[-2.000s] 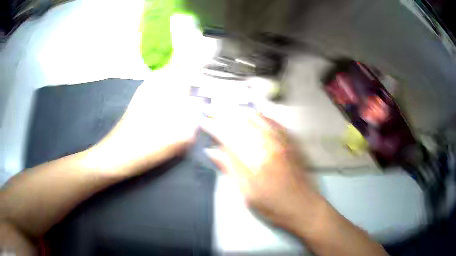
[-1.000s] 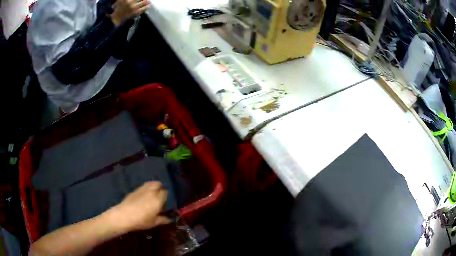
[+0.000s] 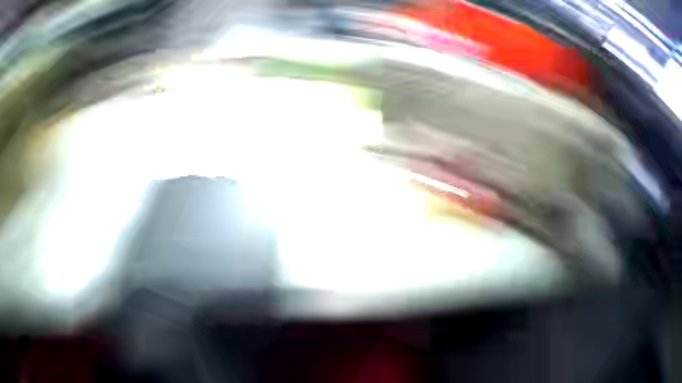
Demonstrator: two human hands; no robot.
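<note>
The view is heavily blurred and overexposed. A dark grey cut panel (image 3: 202,232) lies on the white table (image 3: 419,269) left of the middle and reaches down over its front edge. The sewing machine (image 3: 493,112) shows as a blurred beige-grey shape across the upper right. Neither my left hand nor my right hand can be made out.
A blurred red and orange patch (image 3: 464,198) lies below the machine arm. A bright orange-red thing (image 3: 516,48) is beyond the machine. Dark red cloth (image 3: 374,359) shows below the table's front edge.
The view has swung from the red basket at the left back to the machine table. The hand that was over the grey panels in the basket no longer shows.
</note>
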